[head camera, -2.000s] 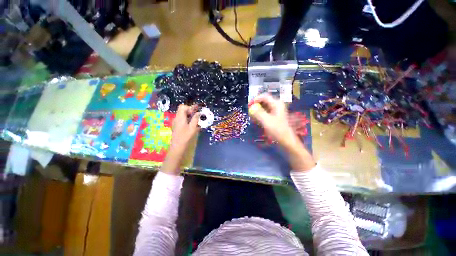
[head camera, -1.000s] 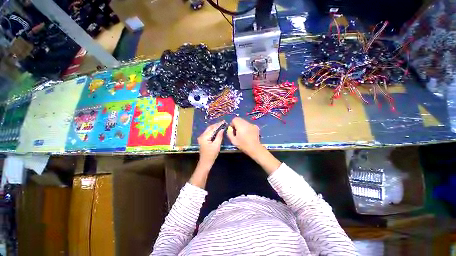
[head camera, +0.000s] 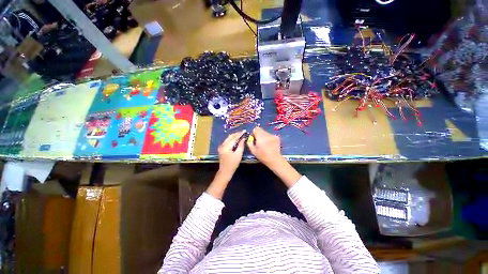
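Note:
My left hand (head camera: 231, 150) holds a small black part (head camera: 241, 140) above the front of the bench. My right hand (head camera: 264, 145) touches it at the fingertips, with a small yellow spot there; whether it grips a wire is too small to tell. Just behind my hands lie a bundle of orange-and-white wire leads (head camera: 244, 112) and, to its right, a bundle of red wire leads (head camera: 297, 109). A heap of black housings (head camera: 208, 80) lies left of centre, with a whitish disc (head camera: 217, 106) at its front edge.
A silver-grey metal fixture (head camera: 281, 59) stands behind the red leads. A heap of wired assemblies (head camera: 377, 85) lies right, with a clear bag of parts (head camera: 465, 69) beyond. A printed mat (head camera: 119, 119) covers the left. Cardboard boxes (head camera: 96, 230) and an open carton (head camera: 439, 208) are below.
Since two seconds ago, both hands have come together at the bench's front edge, from the whitish disc and the fixture, with a black part between them. Over the last second they have barely moved.

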